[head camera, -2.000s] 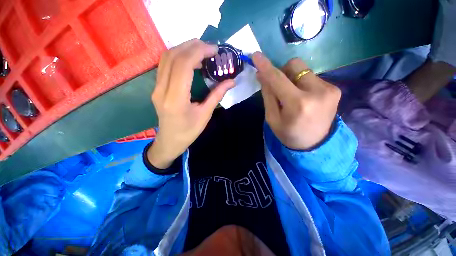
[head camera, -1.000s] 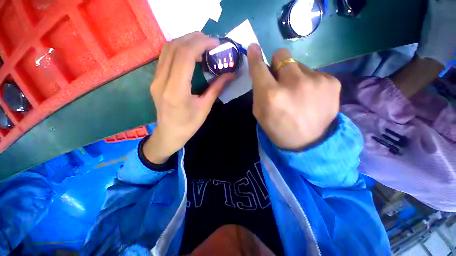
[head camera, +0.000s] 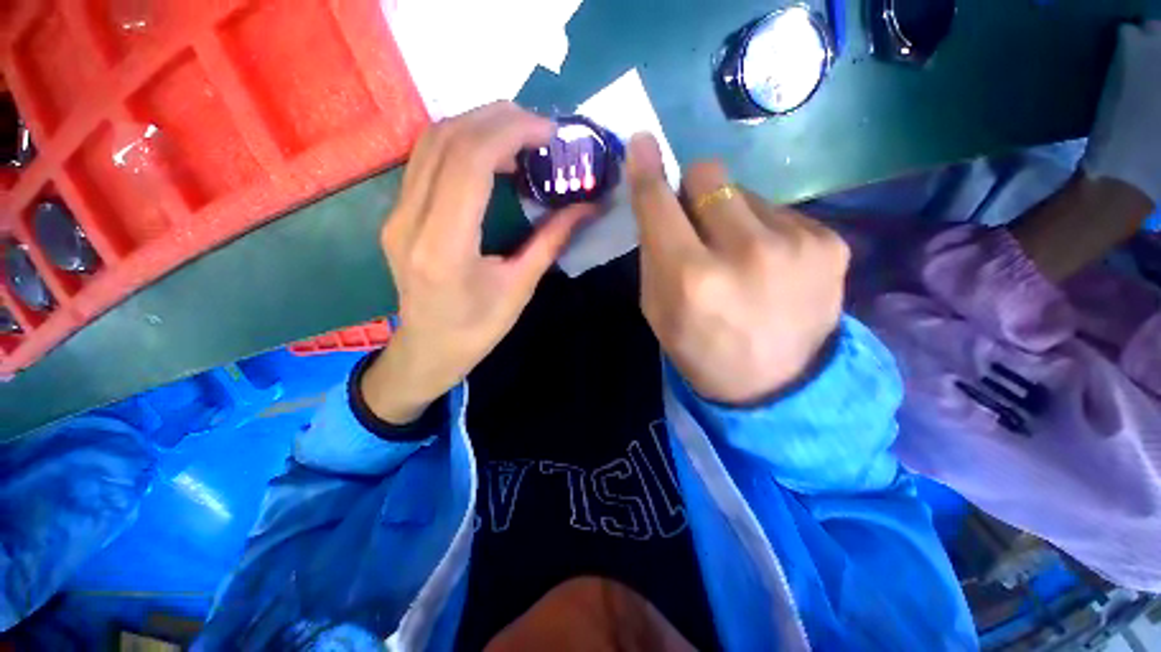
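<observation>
A glossy black watch head (head camera: 568, 162) shows pink and white reflections on its face. My left hand (head camera: 465, 255) holds it by the rim between thumb and fingers, above a small white paper square (head camera: 621, 236) at the bench edge. My right hand (head camera: 732, 274), with a gold ring, is at the disc's right rim, index finger extended. A bit of blue, likely the cleaning stick (head camera: 620, 149), shows between that fingertip and the rim; the rest of it is hidden by the hand.
An orange-red parts tray (head camera: 274, 178) with dark discs in some pockets lies at left. A white sheet (head camera: 478, 51) lies beside it. Two loose watch heads (head camera: 783, 60) lie beyond my right hand. A person in a pink smock (head camera: 1006, 382) is at right.
My right index finger has straightened along the disc's right rim, and less of the blue stick shows than two seconds ago. My left hand keeps its hold on the watch head.
</observation>
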